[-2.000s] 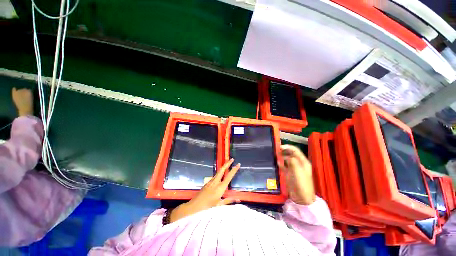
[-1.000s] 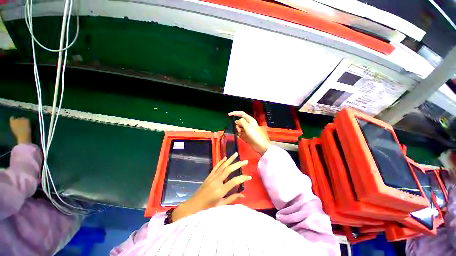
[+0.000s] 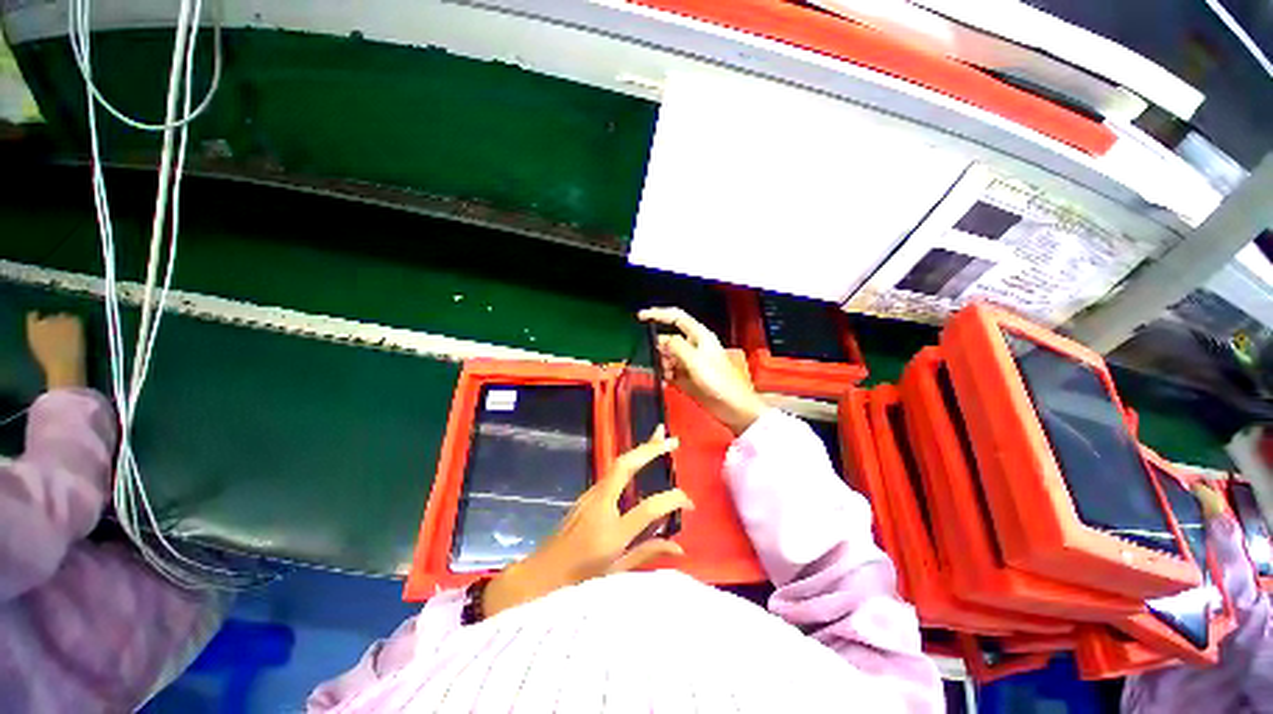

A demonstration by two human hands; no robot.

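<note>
A dark tablet [image 3: 662, 419] stands on its edge over the right foam tray [image 3: 715, 502], whose orange-red recess shows beside it. My right hand [image 3: 698, 366] grips the tablet's upper end. My left hand [image 3: 603, 523] holds its lower part, thumb and fingers around the edge. The tablet's screen is hardly visible at this angle. A second tablet [image 3: 525, 467] with a small white label lies flat in the left foam tray [image 3: 441, 488], its screen dark.
Stacked orange trays with tablets [image 3: 1040, 460] stand at right. Another tray [image 3: 810, 374] lies behind my right hand. White cables [image 3: 119, 349] hang at left. A white sheet [image 3: 768, 195] and instruction page [image 3: 977, 244] are behind. Another person's hand [image 3: 56, 349] is at far left.
From two seconds ago, the right tablet has gone from flat in its tray to upright on edge in both hands. In the last second, my left hand's fingers have closed in around it.
</note>
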